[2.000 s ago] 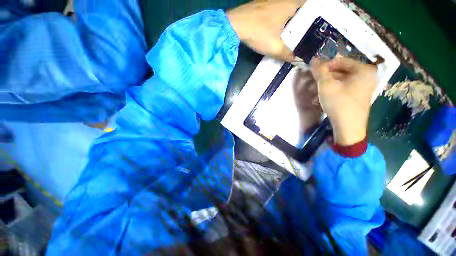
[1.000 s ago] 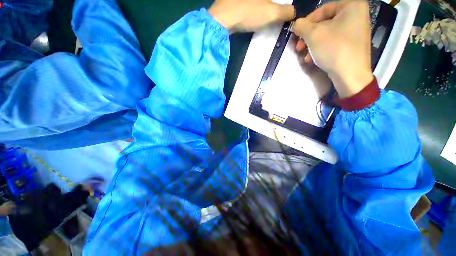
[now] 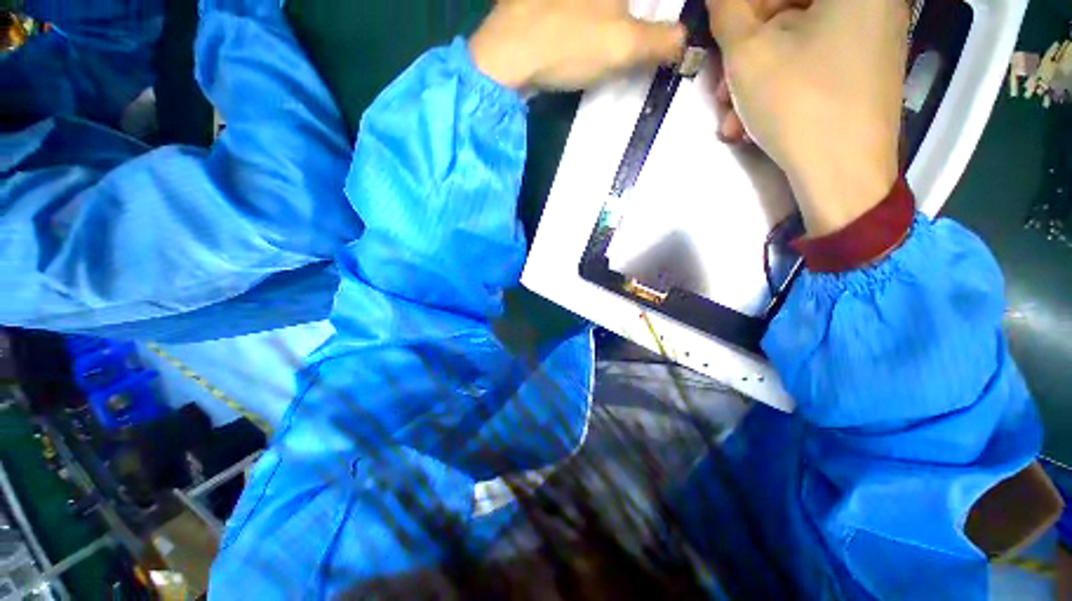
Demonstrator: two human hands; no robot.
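The open tablet unit (image 3: 707,200) lies tilted on the dark green bench top, with a white front frame (image 3: 557,241), a dark inside and a large pale block. My left hand (image 3: 576,45) is at its upper left edge, fingers stretched toward the dark inner border; no held part shows. My right hand (image 3: 817,100) is over the upper part of the unit with its fingers bent. Its fingertips are partly cut off by the top edge, so whether it holds something cannot be told.
A pile of leaded parts (image 3: 1042,73) lies on the bench at the upper right, cut by the picture's edge. A person in a blue smock (image 3: 153,235) is at the left. Blue bins (image 3: 115,382) show at lower left.
The view has shifted, and the pile is now at the right edge. The pale sheet with tweezers has left the view. My right hand has moved slightly up along the unit.
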